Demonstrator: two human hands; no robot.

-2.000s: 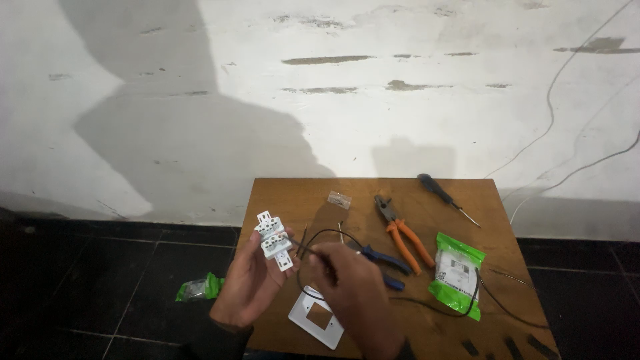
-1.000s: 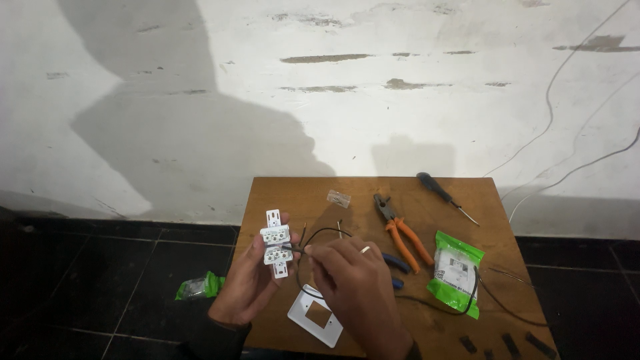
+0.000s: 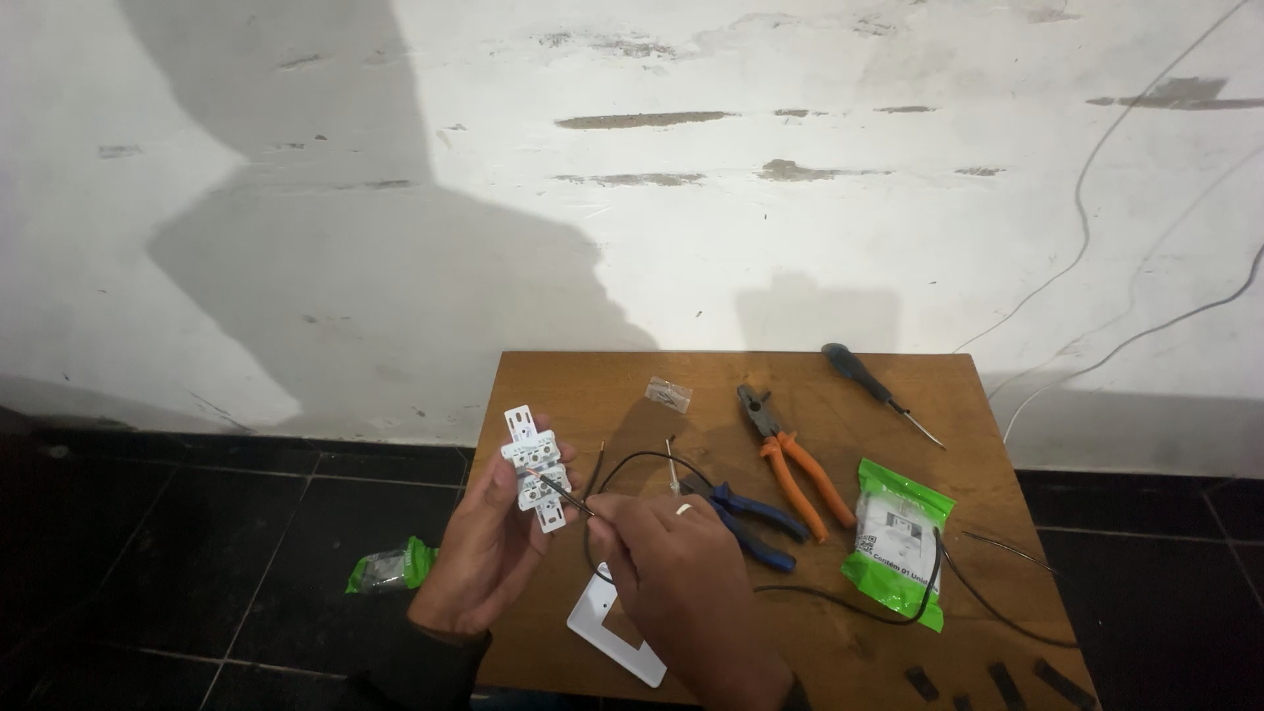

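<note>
My left hand [image 3: 494, 558] holds a white electrical socket module on its mounting strap [image 3: 534, 456], terminal side facing me, above the table's left edge. Between the fingertips of my right hand [image 3: 671, 568] is a black electrical wire [image 3: 565, 496], its bared copper end at the middle of the module. Whether the copper sits inside a terminal I cannot tell. A second bared wire end [image 3: 600, 456] stands just right of the module. Under my right hand lies a white cover plate [image 3: 604, 632], partly hidden. Blue-handled pliers [image 3: 755, 528] and a thin screwdriver [image 3: 673, 469] lie beyond that hand.
On the wooden table [image 3: 711, 375] lie orange-handled combination pliers [image 3: 795, 474], a dark-handled screwdriver [image 3: 869, 380], a green-and-white package [image 3: 897, 543], a small clear bag [image 3: 669, 394] and several black strips [image 3: 1005, 686]. A green wrapper [image 3: 393, 568] is on the tiled floor. Wire loops cross the tabletop.
The module has tilted in my left hand compared with one second ago. The wire's copper end now shows against its face, and my right hand has shifted slightly.
</note>
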